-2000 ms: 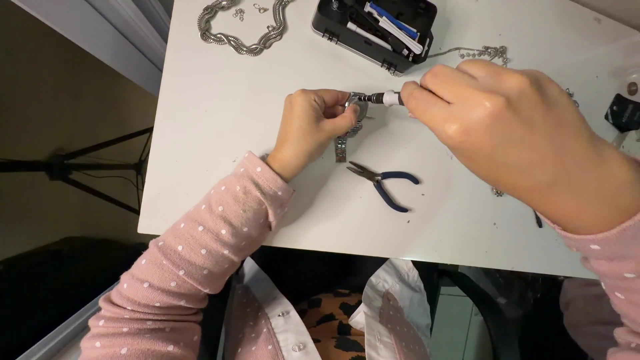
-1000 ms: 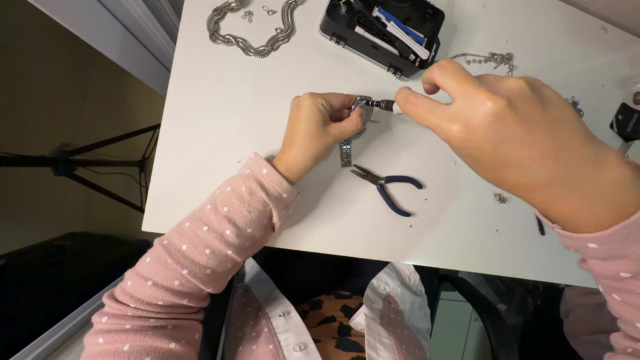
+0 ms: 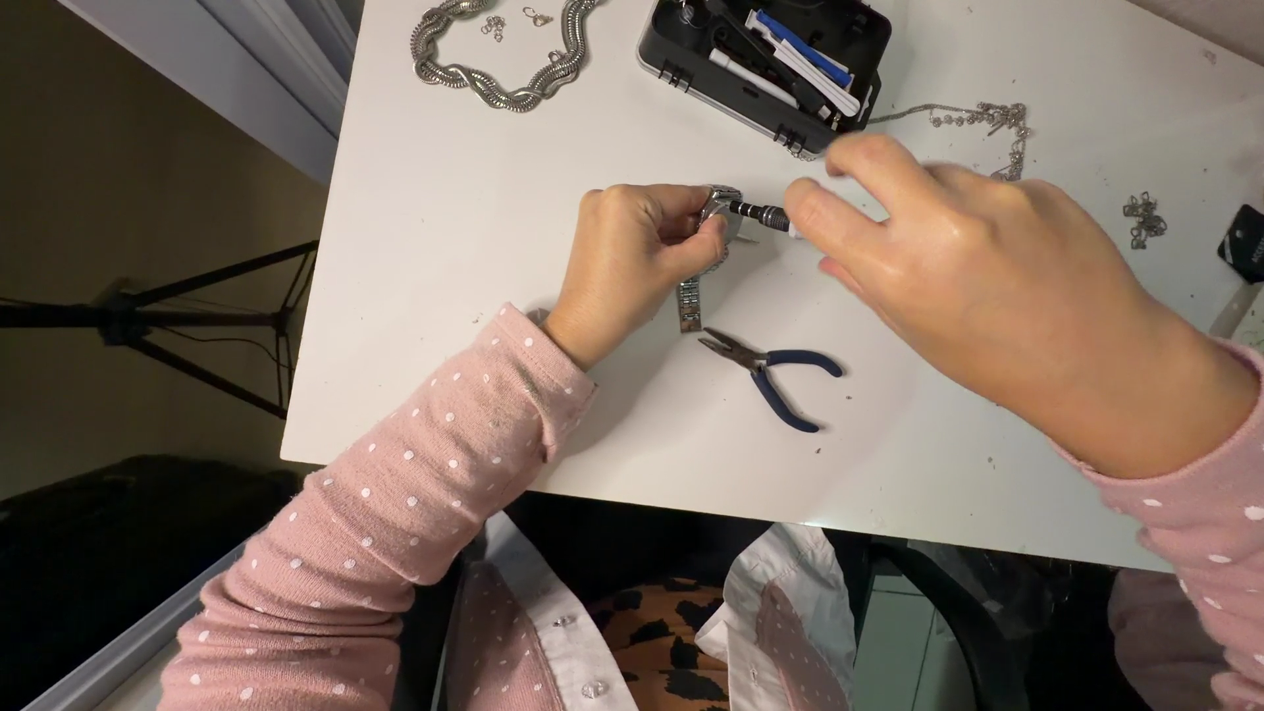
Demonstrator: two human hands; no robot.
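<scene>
My left hand (image 3: 637,262) pinches a silver metal wristwatch (image 3: 729,225) by its case, and its link bracelet (image 3: 689,304) hangs down toward the pliers. A precision screwdriver (image 3: 765,215) with a dark ribbed collar points left, its tip at the edge of the watch case. Around the screwdriver's right end is my right hand (image 3: 948,257), thumb and index finger spread; whether they touch the handle cannot be told. Needle-nose pliers (image 3: 765,370) with dark blue handles lie on the white table just below the watch, jaws parted slightly.
A black tool case (image 3: 736,104) holding blue and white tools stands open behind the hands. A thick silver necklace (image 3: 494,89) lies at the back left. Thin chains (image 3: 1017,128) and a small chain pile (image 3: 1144,219) lie to the right. Left of the table stands a black tripod (image 3: 118,314).
The fingers of my right hand have spread apart at the screwdriver's end, where they were closed around it earlier. My left hand still holds the watch.
</scene>
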